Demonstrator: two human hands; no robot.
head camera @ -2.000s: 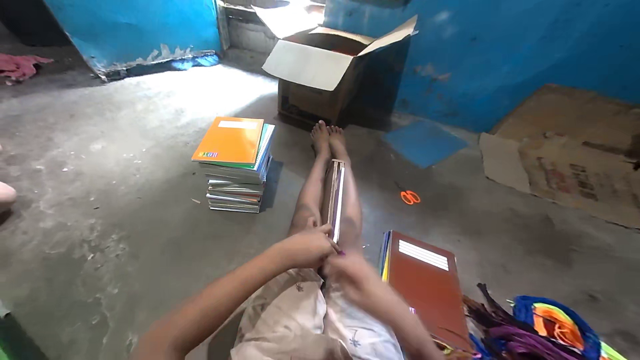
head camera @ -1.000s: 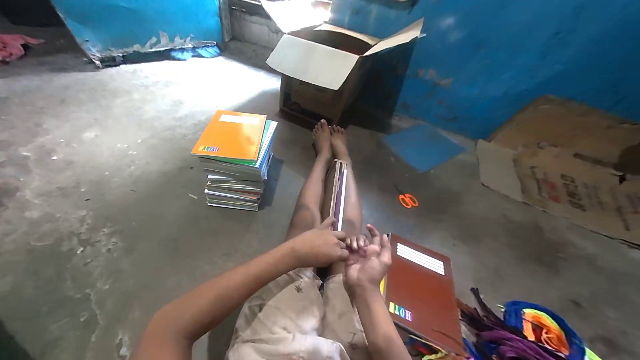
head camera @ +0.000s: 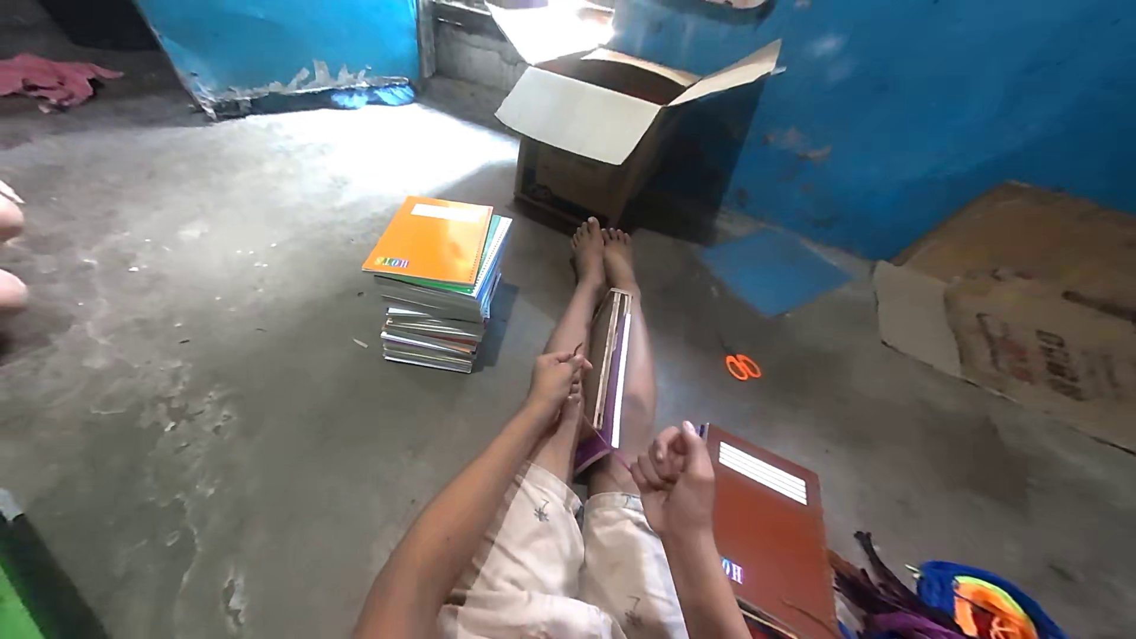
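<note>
A narrow wooden frame [head camera: 609,359] with purple and white strips lies lengthwise between my outstretched legs. My left hand [head camera: 557,382] is beside its left edge, fingers closed on a thin dark strand [head camera: 579,350]. To the right of the frame's near end, my right hand [head camera: 676,475] is raised with curled fingers, and a thin purple thread [head camera: 612,445] runs from it toward the frame. A brown notebook [head camera: 768,532] with a white label panel lies beside my right hand, on top of other notebooks.
A stack of notebooks [head camera: 435,240], orange on top, stands left of my legs. Orange-handled scissors [head camera: 743,366] lie on the floor at right. Beyond my feet is an open cardboard box [head camera: 577,115]. Flattened cardboard [head camera: 1047,311], a blue sheet [head camera: 775,269] and colourful yarn [head camera: 985,603] are at right.
My hands were together near the frame's near end and are now apart, the left hand to the left of the frame. My right hand's spread fingers have curled in.
</note>
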